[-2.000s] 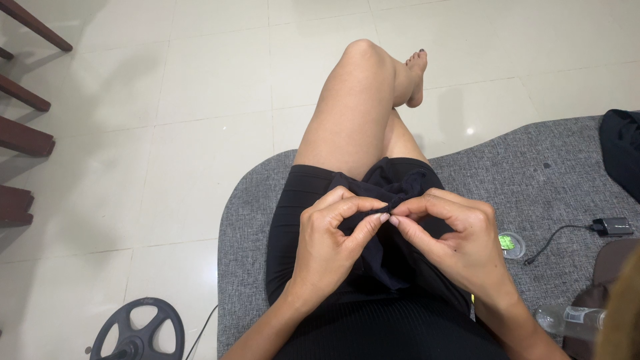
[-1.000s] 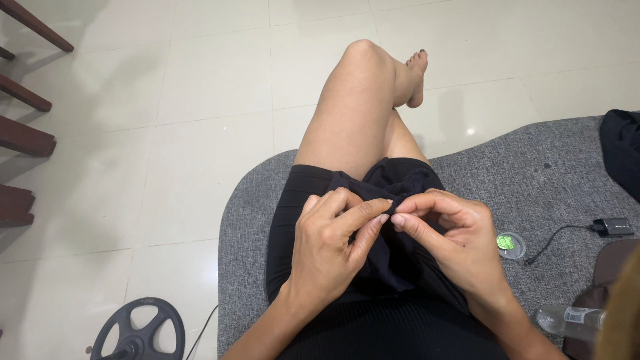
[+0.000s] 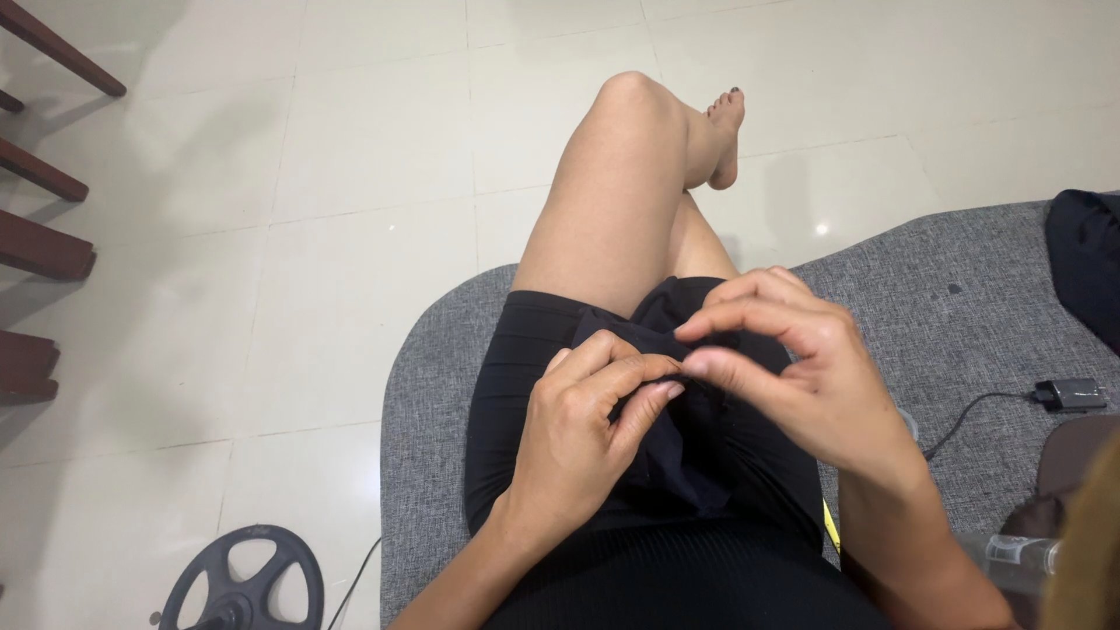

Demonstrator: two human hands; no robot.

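Note:
A dark navy cloth lies bunched over my lap, on black shorts. My left hand pinches a fold of it between thumb and fingers. Just right of that fold is my right hand, its thumb and index finger apart, the thumb tip close by the left fingertips. Whether the thumb touches the cloth cannot be told. No needle or thread can be made out.
I sit on a grey upholstered seat. To the right are a black charger with cable, a clear plastic bottle, a brown cap and dark fabric. A yellow tape strip shows beside my hip. Wooden legs and a black round base stand left.
My right thumb and index finger, closed together at the cloth before, have parted, and the right hand has lifted a little. The left hand keeps its pinch. The green-topped round container is now mostly hidden.

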